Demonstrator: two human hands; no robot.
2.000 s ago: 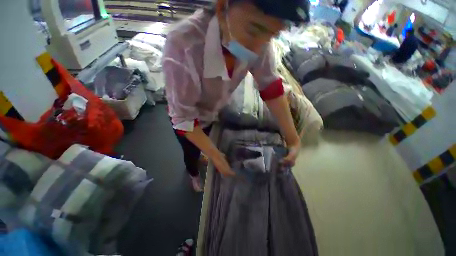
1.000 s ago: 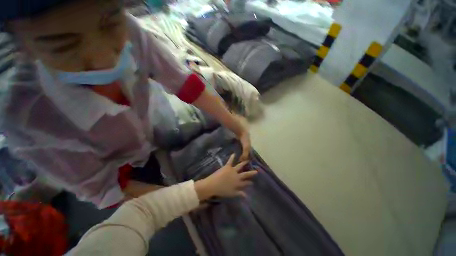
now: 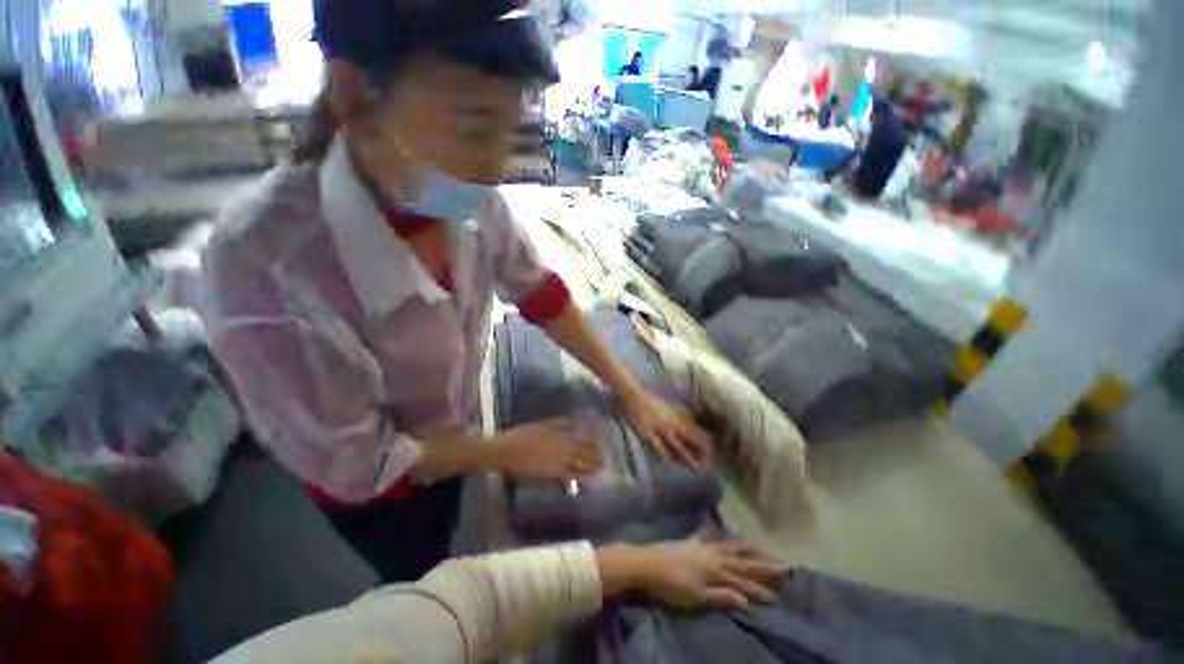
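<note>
My left hand [image 3: 695,573], in a cream ribbed sleeve, reaches in from the lower left. It lies palm down on the end of a long dark grey fabric length [image 3: 896,623], with the fingers extended. The length runs to the lower right edge. Just beyond is a folded grey fabric stack [image 3: 591,448], on which another person's two hands rest. My right hand is not in view.
A person in a pale shirt and mask [image 3: 351,324] stands at the left. Beige fabric [image 3: 747,422] and tied grey bundles [image 3: 792,357] lie on the beige table [image 3: 935,506]. A striped pillar [image 3: 987,350] is right; a red-orange bag [image 3: 85,571] is lower left.
My left hand came into view after the earliest frame and now lies lower, away from the other person's hands. The grey length's near part now runs more to the right. The view has swung.
</note>
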